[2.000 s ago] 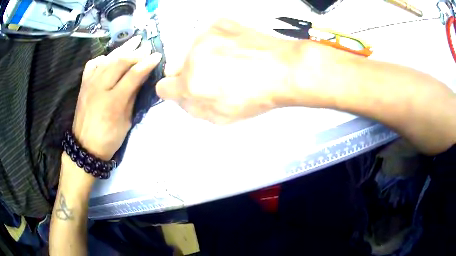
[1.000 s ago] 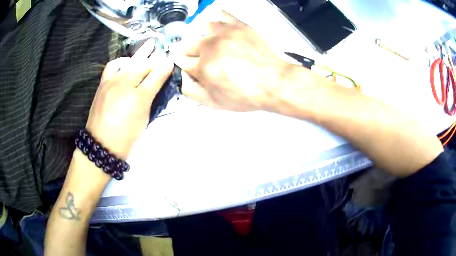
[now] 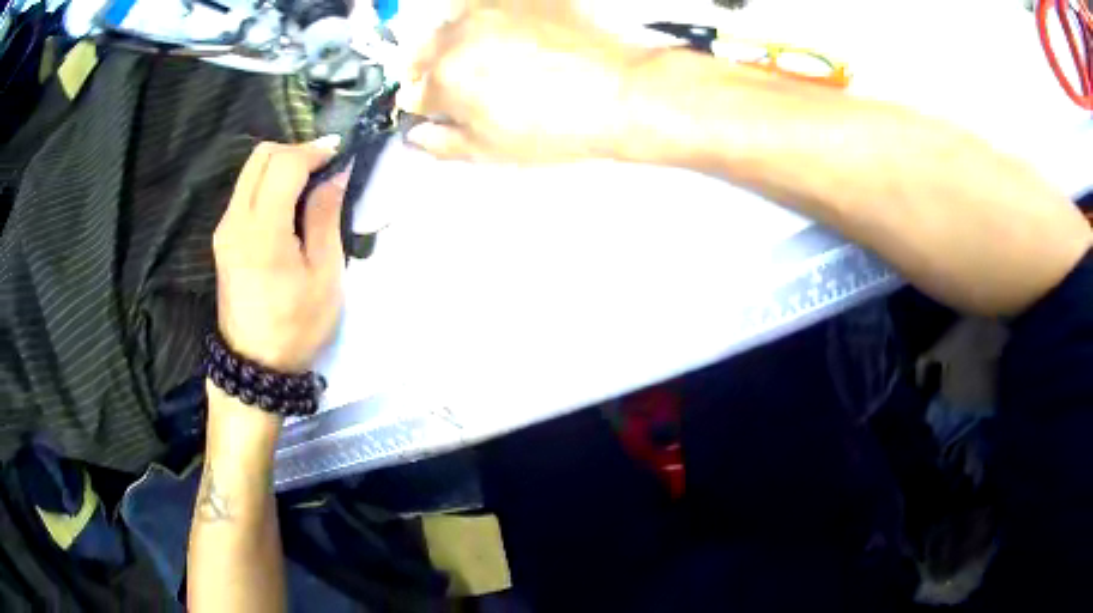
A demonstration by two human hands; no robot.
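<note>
A small dark folded fabric piece [image 3: 363, 180] lies by the presser foot of the sewing machine [image 3: 330, 42] at the upper left. My left hand [image 3: 282, 246] holds its left edge between thumb and fingers. My right hand [image 3: 509, 90] holds its upper right part near the needle, with the fingertips partly hidden and the back of the hand overexposed. Dark striped cloth [image 3: 108, 240] drapes at the left, beside my left hand. Exactly how the dark piece sits under the foot cannot be told.
Thread snips [image 3: 767, 56] lie beyond my right forearm. Red looped handles [image 3: 1064, 54] are at the far right. A ruler strip [image 3: 827, 281] runs along the front edge of the white table [image 3: 563, 287]. Below it show a red object [image 3: 651, 437] and a yellow fabric piece [image 3: 468, 553].
My left hand has drawn back from the needle, uncovering more of the dark piece, which now shows a loose lower end. The view has shifted; the phone is out of sight.
</note>
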